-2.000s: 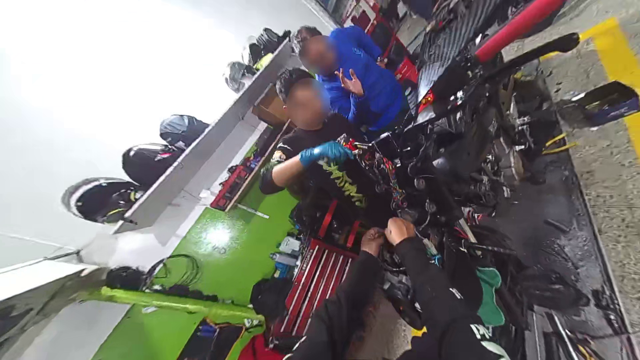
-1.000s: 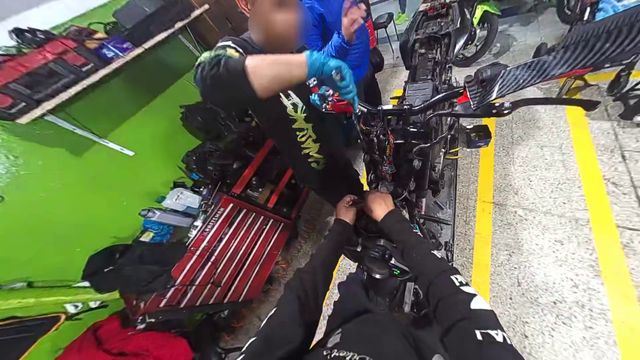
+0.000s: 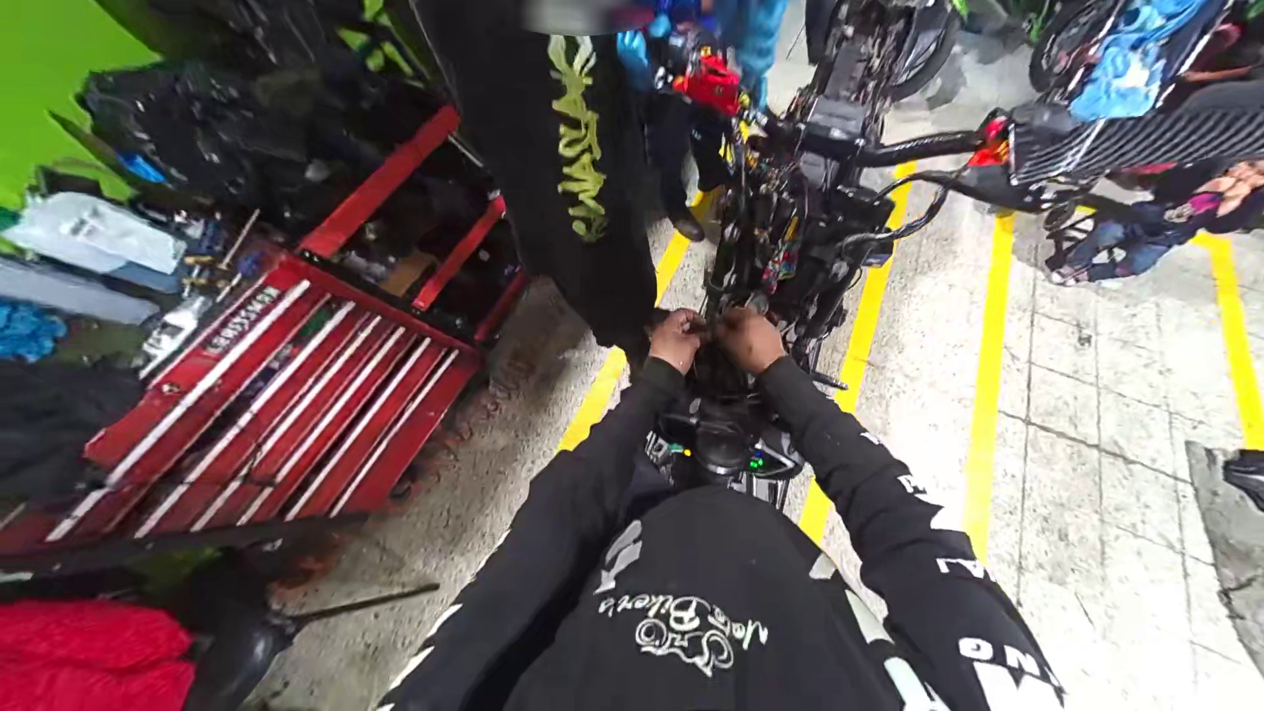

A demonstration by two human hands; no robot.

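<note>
My left hand (image 3: 677, 341) and my right hand (image 3: 750, 340) meet over the middle of a partly stripped motorcycle (image 3: 825, 212), fingertips close together. Their fingers are bent around something small and dark, too unclear to name. Exposed wiring (image 3: 785, 252) lies just beyond my hands, among black frame parts. Closer to my body, below the hands, is a round black part (image 3: 721, 446) with small green and orange lights beside it. Black handlebars (image 3: 918, 148) with a red switch housing reach out to the upper right.
A red metal tool chest (image 3: 267, 395) stands at the left, its top loaded with tools and bottles. A person in a black shirt (image 3: 583, 178) stands close ahead on the left, blue-gloved hands by the handlebar. More motorcycles (image 3: 913, 49) and another person (image 3: 1136, 232) are farther off. Yellow lines mark the floor.
The view has swung down over the motorcycle. The co-worker's blue-gloved hand, raised before, is now by the handlebar's red part. My hands stay together at the motorcycle.
</note>
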